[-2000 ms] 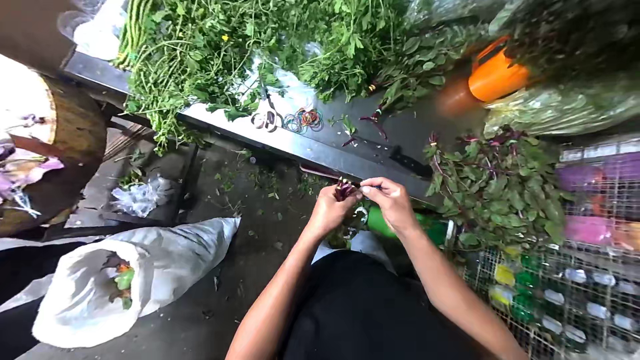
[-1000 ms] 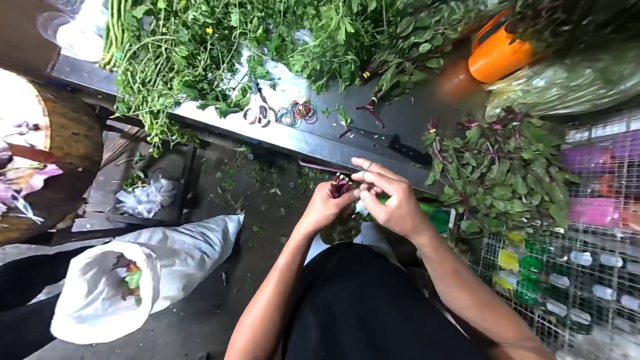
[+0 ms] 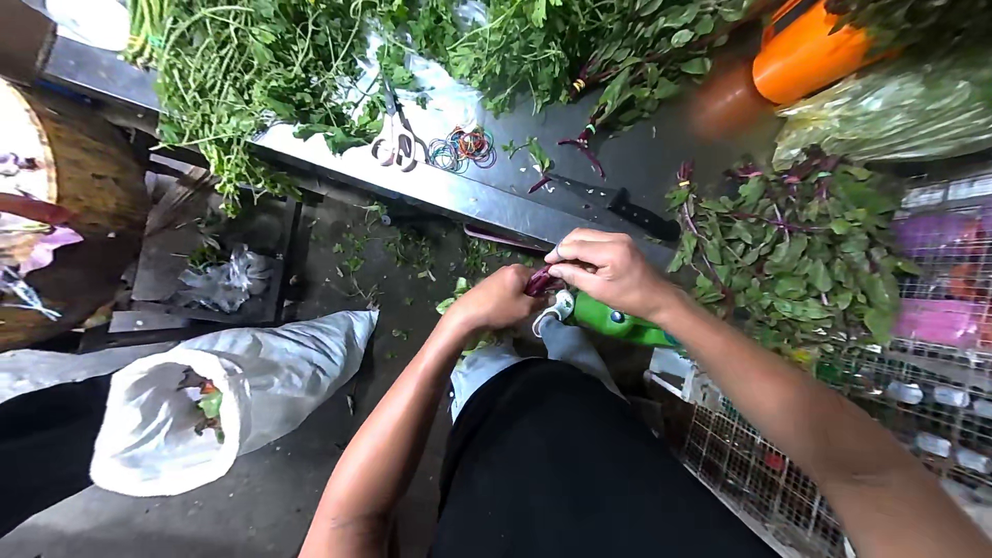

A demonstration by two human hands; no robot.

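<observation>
My left hand (image 3: 502, 298) is closed around a bunch of leafy greens, whose purple stem ends (image 3: 542, 282) stick out toward my right hand. Against those ends rest the fingers of my right hand (image 3: 601, 267); a dark band, possibly a rubber band, shows at its fingertips. Both hands are just off the near edge of the metal table (image 3: 496, 203). On the table lie scissors (image 3: 397, 139), a pile of coloured rubber bands (image 3: 465, 149) and a black-handled knife (image 3: 639, 213). Purple-stemmed leafy bunches (image 3: 790, 240) lie to the right.
Leafy green vegetables (image 3: 263, 70) cover the back of the table, with an orange container (image 3: 810, 54) at the right. A white sack (image 3: 287, 380) lies open at lower left beside a round wooden block (image 3: 93, 194). Wire crates (image 3: 938, 372) with bottles stand at right.
My right hand has come down from above the bunch to its stem ends, its fingers now closed together. The left hand still holds the bunch.
</observation>
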